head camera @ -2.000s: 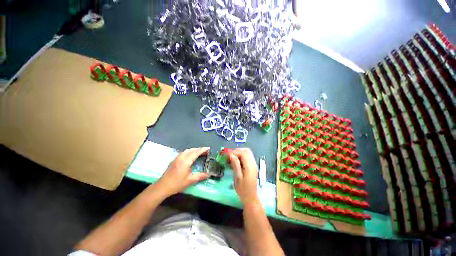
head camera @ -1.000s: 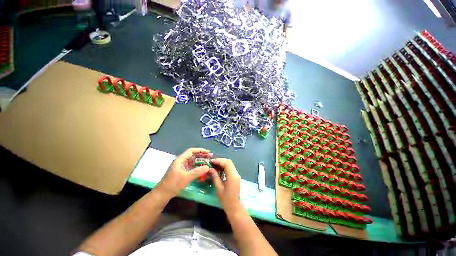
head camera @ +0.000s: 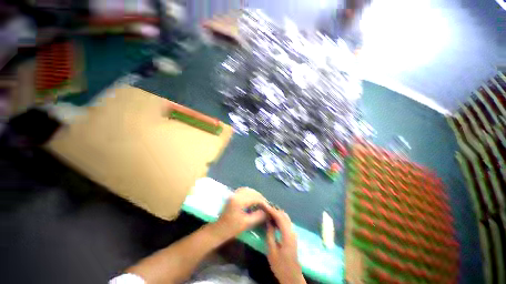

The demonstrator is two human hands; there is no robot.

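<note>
My left hand (head camera: pixel 243 212) and my right hand (head camera: pixel 282 236) are close together at the bench's front edge, over the green strip. The view is blurred. A small dark thing shows between the fingers, but the hands hide most of it and I cannot tell what it is. A heap of silver metal frames (head camera: pixel 294 89) lies behind the hands, with a few loose frames (head camera: pixel 280 166) at its near side. A short row of red-and-green parts (head camera: pixel 194 120) stands on the far edge of the left cardboard sheet (head camera: pixel 138 150).
Dense rows of red-and-green parts (head camera: pixel 402 216) cover the right cardboard sheet (head camera: pixel 353 265). A slim pale tool (head camera: pixel 328 229) lies right of my hands. Stacked filled layers (head camera: pixel 482 161) stand far right. A blurred pale tape roll (head camera: pixel 167 65) lies at the back left.
The view has swung, so the bench things appear further right and lower, and blurred. My hands stay together; the red-and-green part seen between them earlier cannot be made out.
</note>
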